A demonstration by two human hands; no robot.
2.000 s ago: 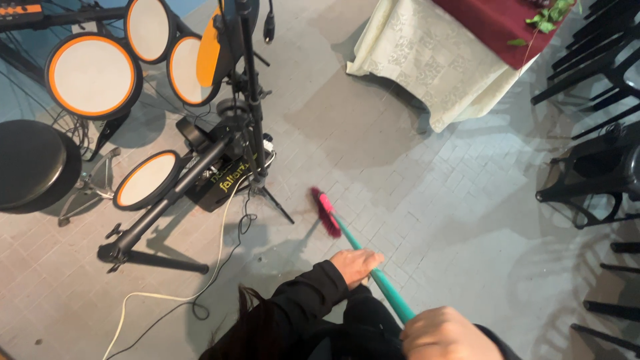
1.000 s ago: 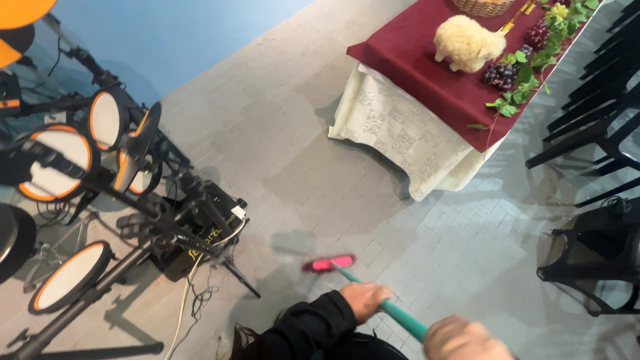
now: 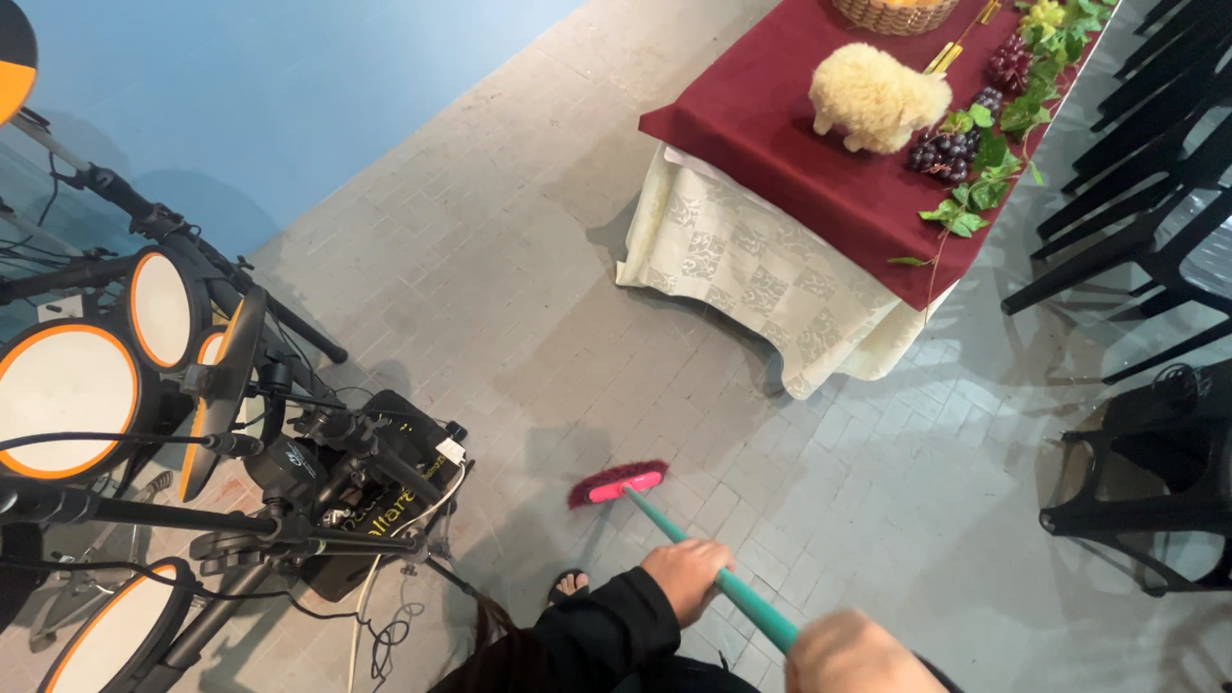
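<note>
A broom with a pink head [image 3: 626, 485], dark red bristles and a green handle [image 3: 756, 608] slants across the lower middle of the view. My left hand [image 3: 688, 579] is closed around the handle, nearer to the broom head. Farther up the handle, my right hand [image 3: 857, 654] grips it near the bottom edge, slightly blurred. The bristles are at the tiled floor [image 3: 539, 385]; whether they touch it is hard to tell. Part of my sandalled foot [image 3: 569, 584] shows below the head.
An electronic drum kit [image 3: 67, 399], a black case [image 3: 380, 515] and loose cables [image 3: 390, 635] stand left. Upper right, a table with a maroon cloth [image 3: 741, 96] over a cream one [image 3: 760, 279] bears a woolly sheep figure [image 3: 871, 96], grapes and vines. Black plastic chairs [image 3: 1145, 231] line the right.
The broom head has turned from steeply slanted to nearly crosswise, with both hands still on the handle. The view has shifted toward the table and blue wall.
</note>
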